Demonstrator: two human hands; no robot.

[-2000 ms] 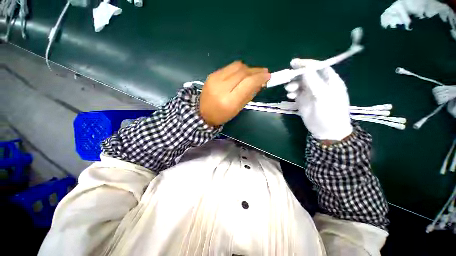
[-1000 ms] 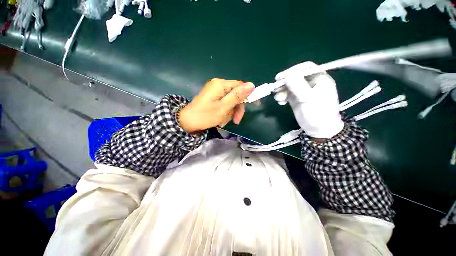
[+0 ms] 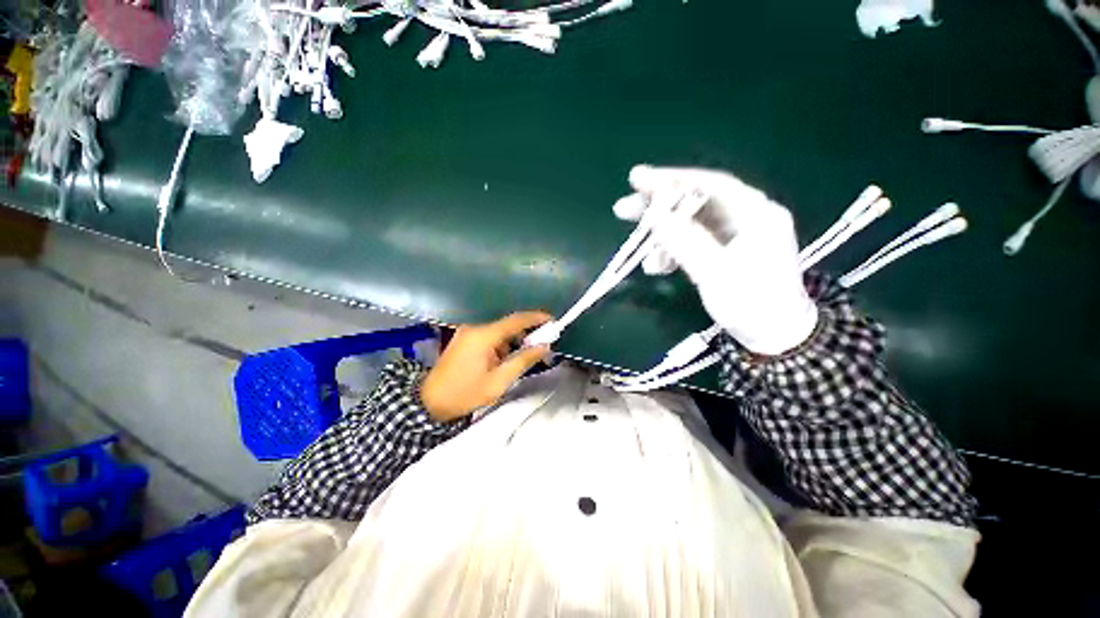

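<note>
My bare left hand point(image 3: 483, 365) pinches the splitter block of a white Y-splitter cable point(image 3: 601, 283) near the table's front edge. The cable's two tails run up and right to my white-gloved right hand point(image 3: 730, 260), whose fingers hold their far ends. More white splitter cables point(image 3: 690, 349) lie under my right hand and wrist. Their blocks show to its left and their tail ends show to its right, in two pairs. The gloved fingers partly hide the tips of the held tails.
A loose cable pile point(image 3: 440, 27), clear plastic bag point(image 3: 211, 73), white scrap point(image 3: 271, 145) and pink object point(image 3: 130, 27) lie far left on the green table point(image 3: 507, 145). A tied cable bundle point(image 3: 1068, 155) lies far right. Blue plastic stools point(image 3: 280, 404) stand at left below.
My left hand has moved down and left with the splitter block. The held tails, blurred and pointing right before, now stretch between both hands. The view has shifted, showing more of the far-left pile.
</note>
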